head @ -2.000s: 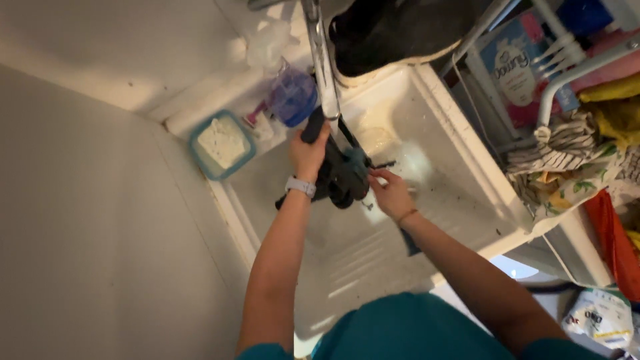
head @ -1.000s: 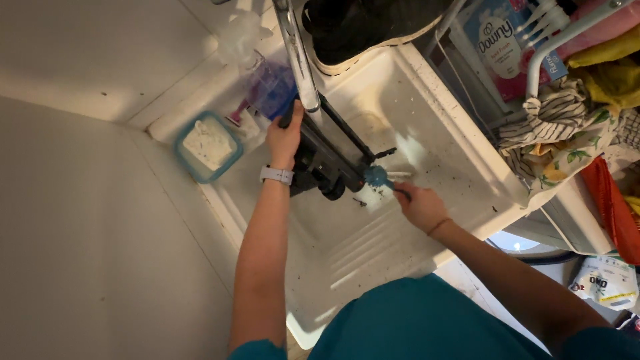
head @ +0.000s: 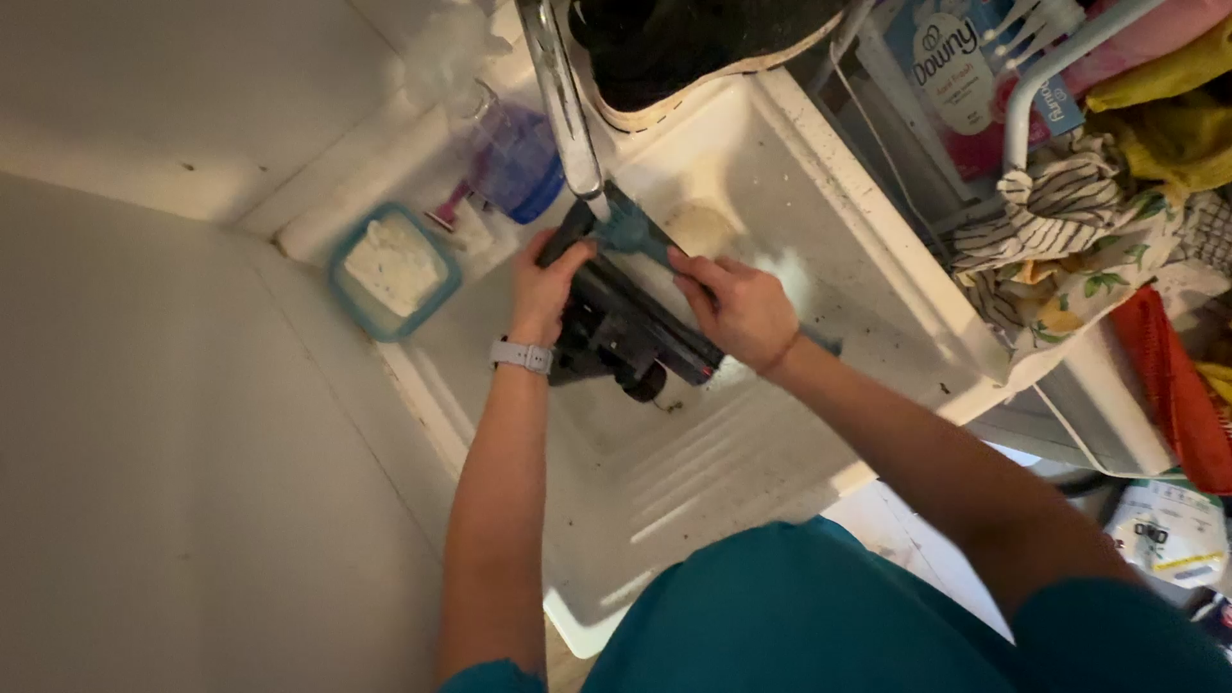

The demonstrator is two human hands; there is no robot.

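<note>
My left hand [head: 549, 284], with a pale watch on its wrist, grips the upper end of a black plastic vacuum cleaner floor head [head: 626, 332] over a white laundry sink [head: 808, 433]. My right hand [head: 736, 303] is closed on the handle of a blue-green scrubbing brush [head: 628, 229]. Its bristles are at the upper end of the black head, just under the spout of a chrome faucet [head: 570, 115]. A small dark wheel shows at the head's lower side. Dark specks of dirt lie on the sink's surface.
A blue-rimmed tub of white powder [head: 397, 269], a pink razor [head: 449, 207] and a blue plastic container [head: 520, 168] stand on the sink's left ledge. A black shoe [head: 693, 48] rests at the back edge. Cloths [head: 1068, 241] and a Downy box [head: 962, 77] are at the right.
The brush has moved from the lower end of the black head up to its upper end beneath the faucet. My left hand still holds the head.
</note>
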